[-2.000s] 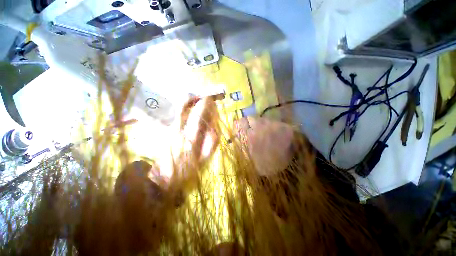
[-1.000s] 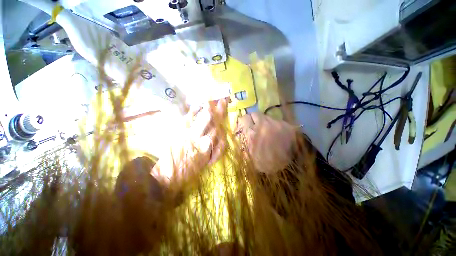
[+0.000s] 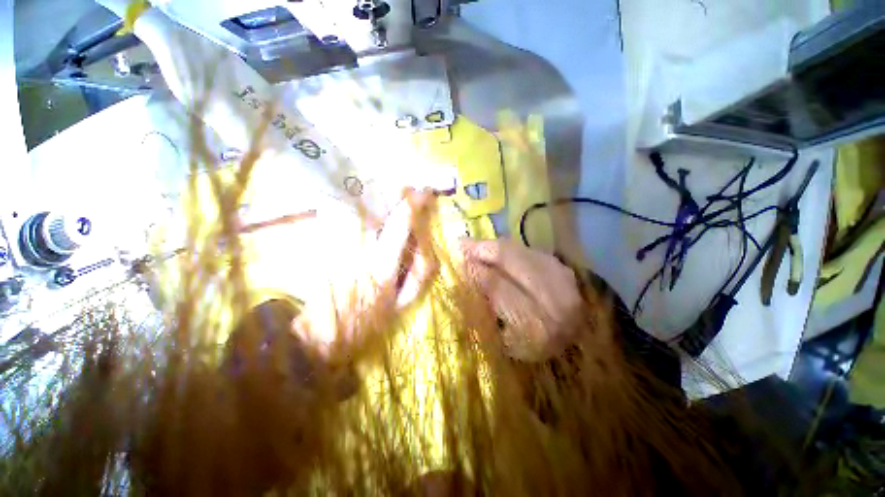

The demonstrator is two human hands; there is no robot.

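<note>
Yellow fabric point(image 3: 427, 340) lies under and between my hands, partly hidden by loose hair and washed out by glare. My left hand point(image 3: 364, 281) is on the fabric, its fingertips at the edge of a flat yellow plate point(image 3: 488, 160). My right hand point(image 3: 529, 296) is curled beside it at the right, below the plate; what its fingers hold is hidden. A thin brown strip point(image 3: 281, 220) shows on the brightly lit area left of my left hand. A short dark piece point(image 3: 443, 192) shows at the plate's slot.
A white clamp arm point(image 3: 281, 131) runs diagonally above the work. A ribbed dial point(image 3: 49, 236) is at left. Tangled black cords point(image 3: 689, 218) and open-handled pliers point(image 3: 784, 243) lie on the right side table, below a grey-white box point(image 3: 737, 102). Yellow pieces point(image 3: 859, 223) are far right.
The machine and plate have shifted slightly right and down in the picture. My left fingers have changed pose at the plate's edge. My right hand stays beside them, slightly lower in view.
</note>
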